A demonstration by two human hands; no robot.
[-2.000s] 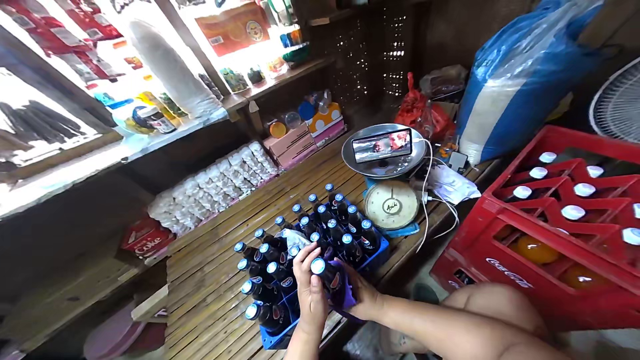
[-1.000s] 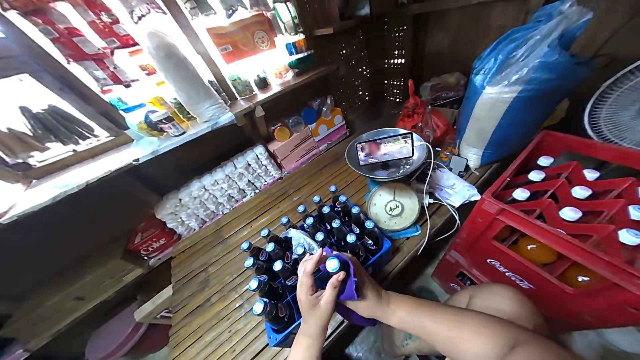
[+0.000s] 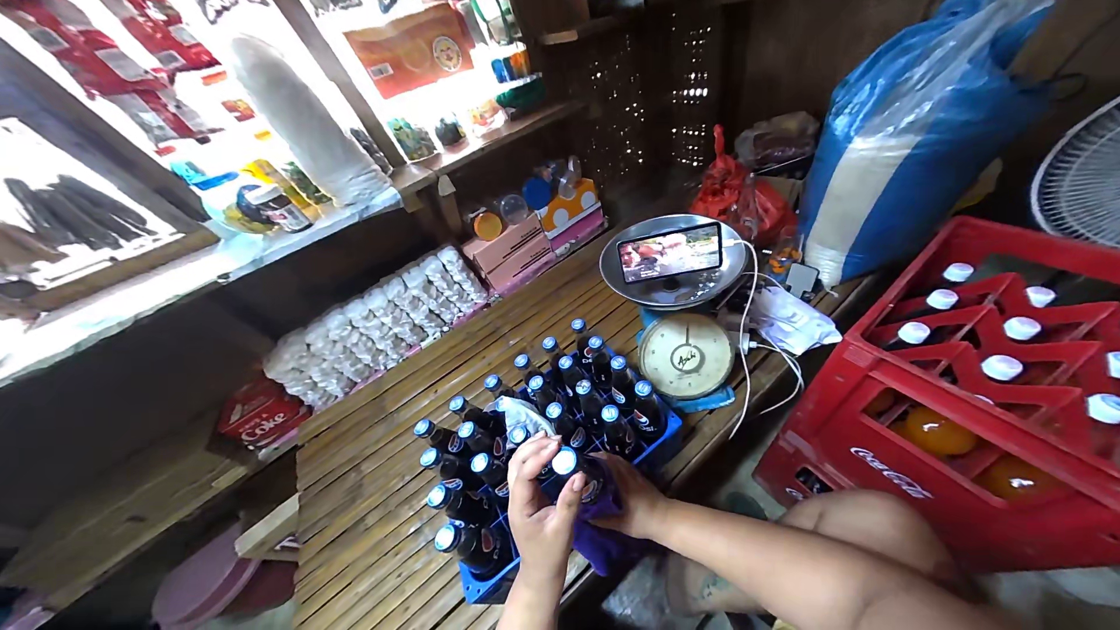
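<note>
A dark glass Pepsi bottle (image 3: 591, 480) with a blue and white cap is held over the near edge of a blue plastic crate (image 3: 475, 588). My left hand (image 3: 544, 499) has its fingers around the bottle's upper part, close to the cap. On the bottle's right side, my right hand (image 3: 632, 497) presses a purple cloth (image 3: 598, 544) against it. More capped bottles (image 3: 477, 544) stand upright in the crate. A crumpled whitish cloth or plastic (image 3: 523, 415) lies among their necks.
Behind the crate stands a dial scale (image 3: 686, 355) with a phone (image 3: 670, 252) in its pan and a white cable (image 3: 749, 350) beside it. A red Coca-Cola crate (image 3: 910, 446) of bottles is at right, near a fan (image 3: 1085, 179). Bagged goods (image 3: 376, 319) line the bamboo table (image 3: 367, 472).
Both hands stay on the bottle with the purple cloth. The left hand's fingers have shifted slightly about the bottle's neck, and the cloth hangs lower beneath the right hand than two seconds ago.
</note>
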